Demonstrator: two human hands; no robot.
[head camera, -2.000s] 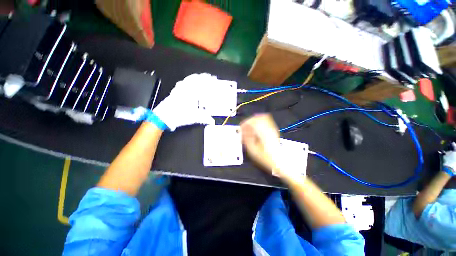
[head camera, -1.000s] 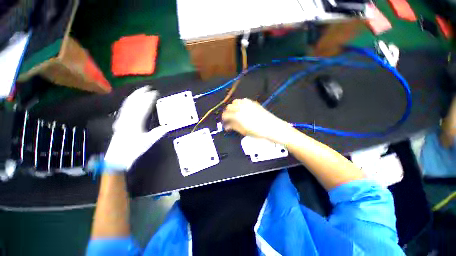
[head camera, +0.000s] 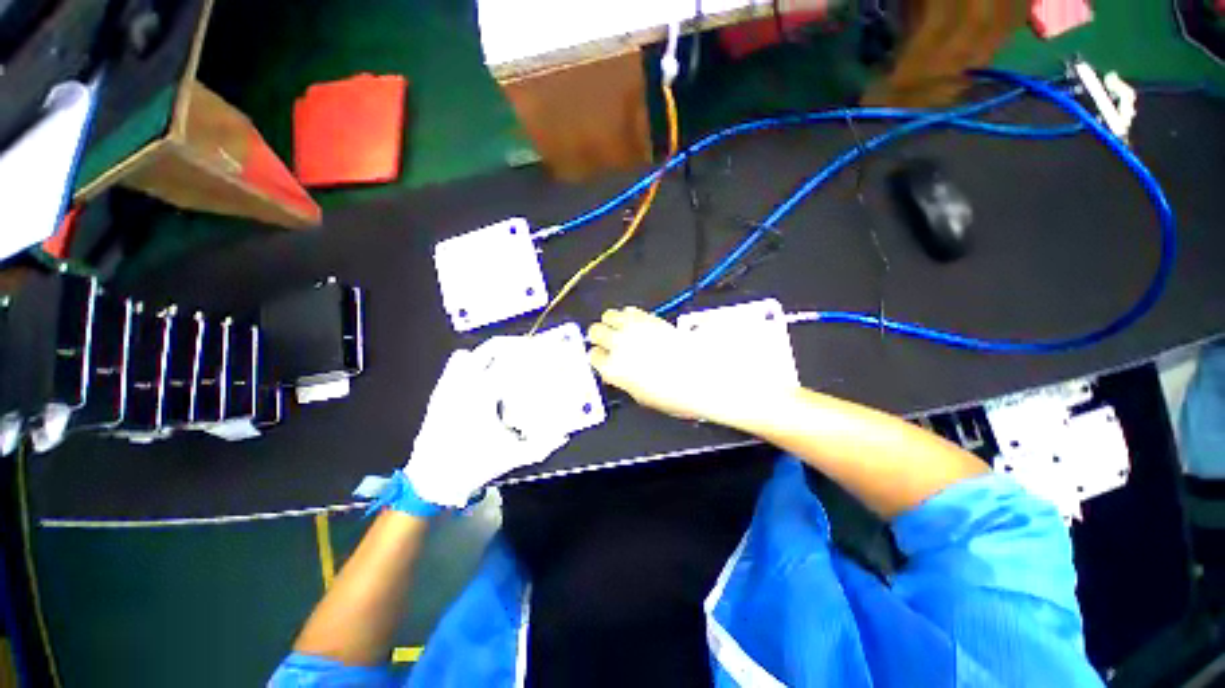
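Observation:
Three flat white square units lie on the black mat. My left hand (head camera: 470, 427), in a white glove with a blue wrist band, holds the left side of the middle unit (head camera: 571, 380). My bare right hand (head camera: 658, 363) has its fingertips at that unit's right edge, by the end of a blue cable (head camera: 779, 215); the plug is hidden. The upper left unit (head camera: 490, 274) has a blue cable at its right edge. The right unit (head camera: 746, 336), partly under my right hand and forearm, also has a blue cable. An orange lead (head camera: 629, 231) runs down behind the middle unit.
Black units with white edges (head camera: 161, 370) stand in a row at left. A black mouse (head camera: 936, 208) sits inside the blue cable loop. A white-topped riser (head camera: 564, 34) is at the back. An orange-red pad (head camera: 349, 129) is behind the mat. White plates (head camera: 1061, 444) lie below the bench edge at right.
My left hand has moved from beside the upper left unit onto the middle unit. My right hand has moved to the middle unit's right edge. The camera view has shifted.

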